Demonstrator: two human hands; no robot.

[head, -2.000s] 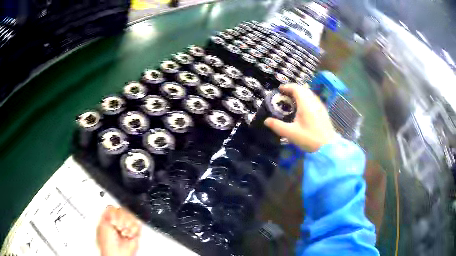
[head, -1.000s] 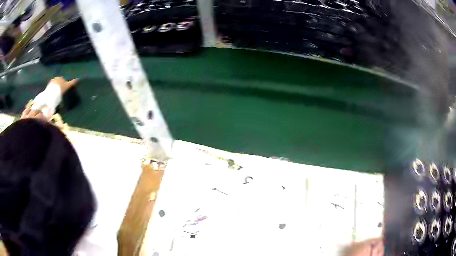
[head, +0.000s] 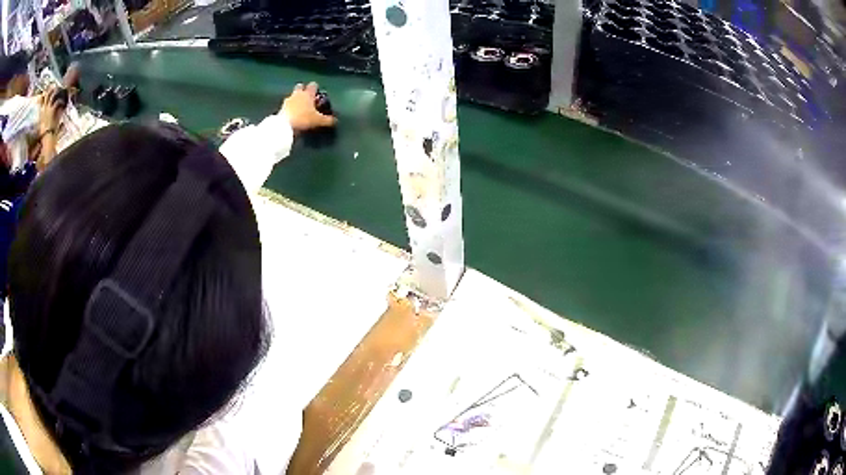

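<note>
Neither of my hands is in the picture. The white worktable (head: 362,269) with line-drawn paper sheets (head: 557,408) lies nearest in front of me. At the bottom right edge, part of a black tray (head: 800,436) shows, with a few ringed cylindrical units (head: 833,422) standing in it; the rest is cut off. The dark green conveyor belt (head: 575,232) runs behind the table.
Another person's dark-haired head (head: 139,288) fills the left. Their hand (head: 302,109) is on a black unit (head: 322,102) over the belt. A white upright (head: 422,158) stands at the table's back edge. Black trays (head: 668,102) lie beyond the belt. Several units (head: 116,99) stand far left.
The view has swung left from the filled tray. My right hand with its unit and my left hand have left the picture. The other person's hand appears farther right, at a unit.
</note>
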